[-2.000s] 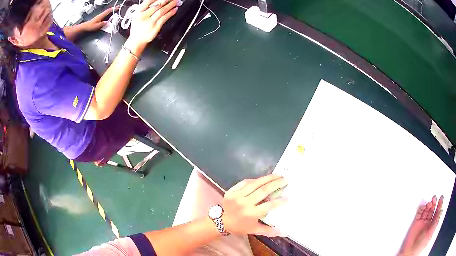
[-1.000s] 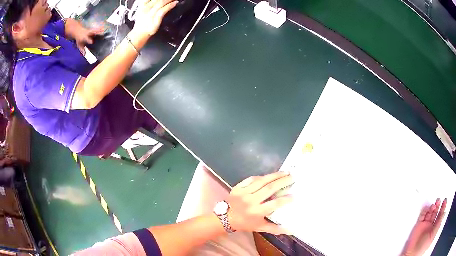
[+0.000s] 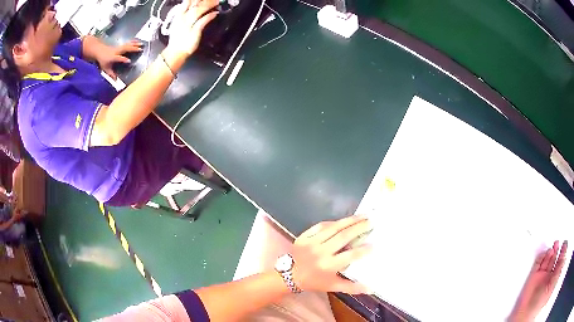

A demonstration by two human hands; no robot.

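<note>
A large white work sheet (image 3: 440, 220) with a small yellow mark lies on the dark green bench. My left hand (image 3: 330, 258), bare with a wristwatch, rests flat at the sheet's left edge, fingertips on the sheet, fingers slightly apart and holding nothing. My right hand (image 3: 542, 283) lies at the sheet's right side, cut off by the bottom edge of the picture, fingers extended and nothing in it.
A person in a purple shirt (image 3: 69, 126) sits at the bench's left, a hand raised among white cords. A white cable (image 3: 217, 82) loops over the bench edge. A white block (image 3: 338, 22) stands at the back, beside a green conveyor belt (image 3: 453, 38). Cartons (image 3: 22, 277) stand at far left.
The view has shifted slightly. The neighbour's lower hand has moved on the bench. My hands have stayed in place on the sheet.
</note>
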